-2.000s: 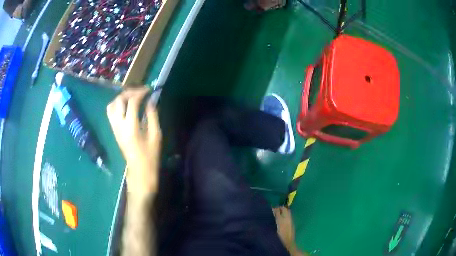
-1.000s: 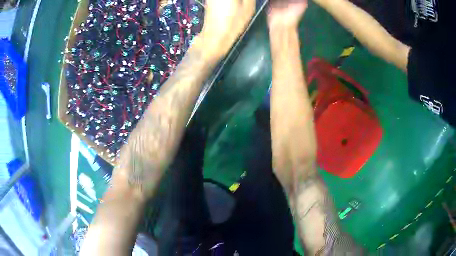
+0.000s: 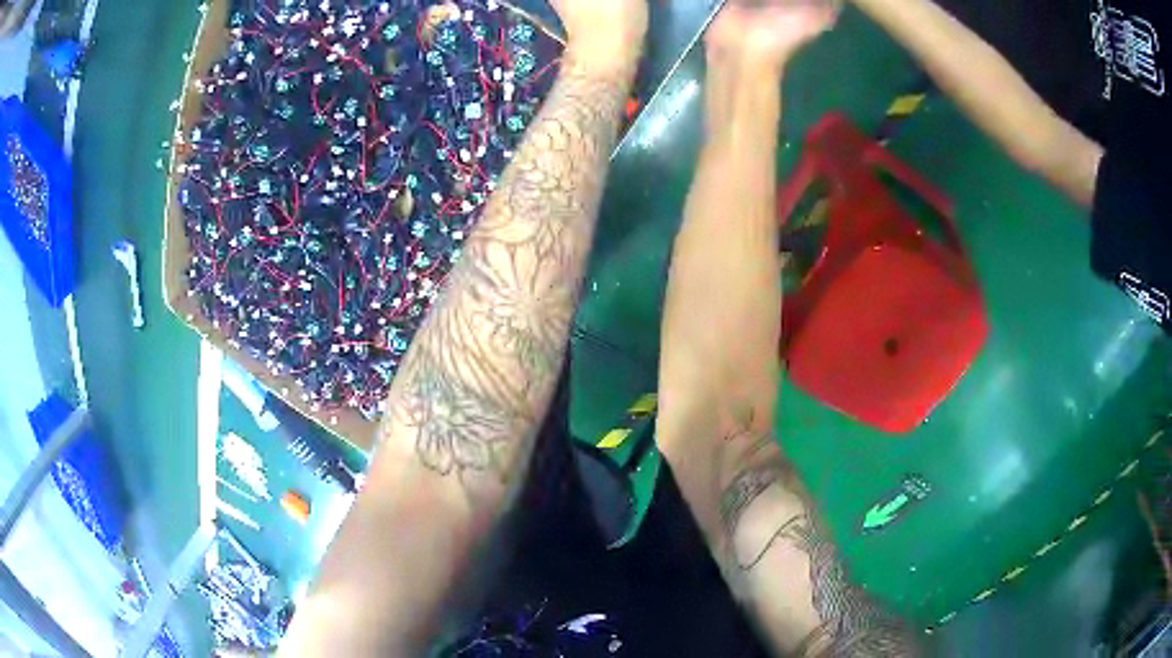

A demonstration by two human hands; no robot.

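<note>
My left hand [image 3: 602,18] is at the top edge, cut off by it, beside the near side of the open cardboard parts box [image 3: 172,251]. My right hand [image 3: 775,28] is also at the top edge and partly cut off. Both forearms reach forward. The hands' fingers and anything in them cannot be made out. The box is packed with black wired modules [image 3: 309,167] with red wires and white plugs. The blue and black electric screwdriver [image 3: 302,441] lies below the box, partly hidden by my left forearm. A small orange piece [image 3: 296,505] lies near it.
Blue parts bins [image 3: 39,206] and a silver spanner-like tool [image 3: 129,280] are beyond the box at left. White strips [image 3: 208,424] lie on the bench. A red stool [image 3: 887,337] stands on the floor at right. Another person's arm [image 3: 990,109] reaches in at upper right.
Both my arms have stretched forward to the top of the picture. The view has shifted, so the parts box looks larger. The other person's arm and dark shirt have come into view.
</note>
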